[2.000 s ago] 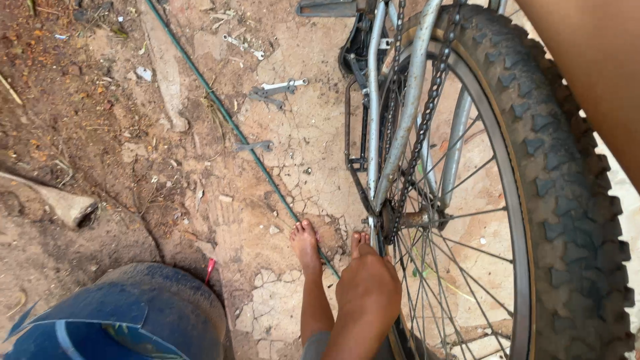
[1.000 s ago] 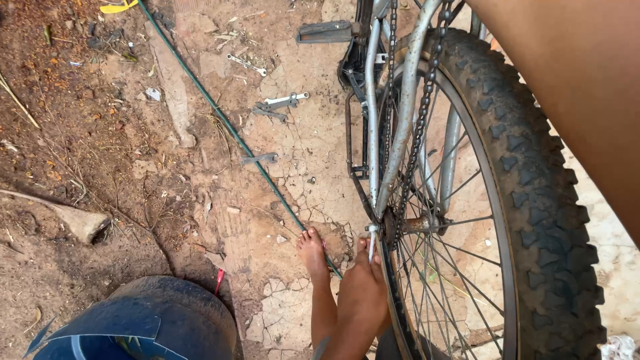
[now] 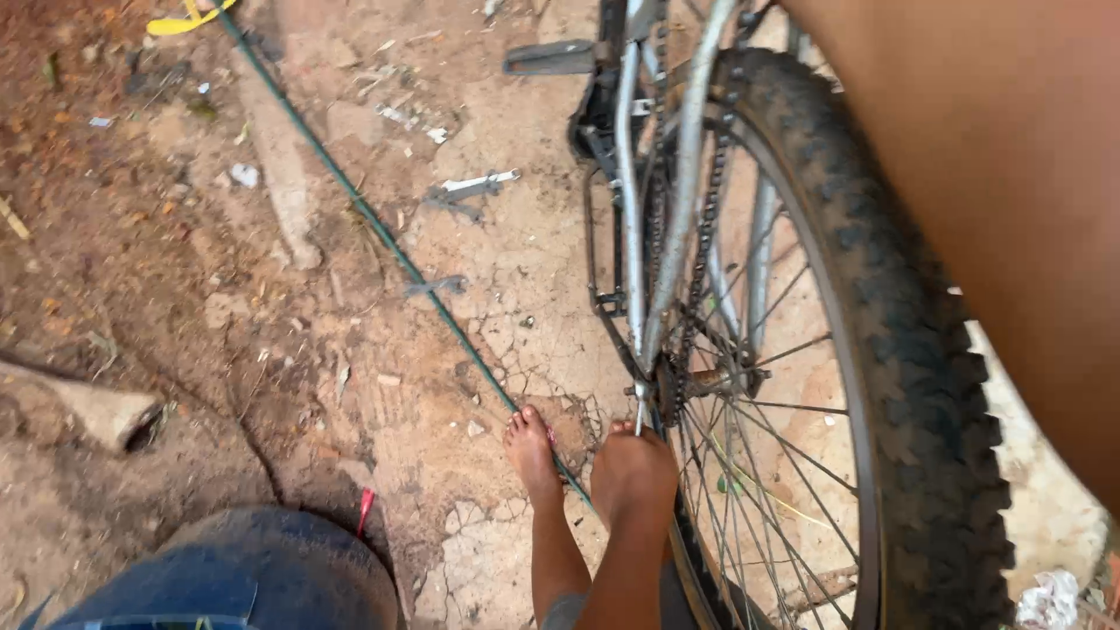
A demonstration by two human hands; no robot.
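Observation:
My left hand is closed around the handle of a small silver wrench. The wrench's head is at the end of the bicycle's rear frame tubes, beside the wheel axle. Right next to the hand are the spokes and rim of the rear wheel, which has a knobby black tyre. A rusty chain runs along the tubes. A large bare arm crosses the upper right, in front of the tyre; its hand is out of view. A bare foot rests left of my left hand.
A green hose or cord runs diagonally over cracked ground, passing by the foot. Metal wrenches lie left of the bicycle pedal. A blue drum stands at the lower left, near a red object. A yellow object lies top left.
The left hand has stayed by the axle, and the wrench handle has gone from slanting to nearly straight along the view since one second ago. The view has shifted slightly.

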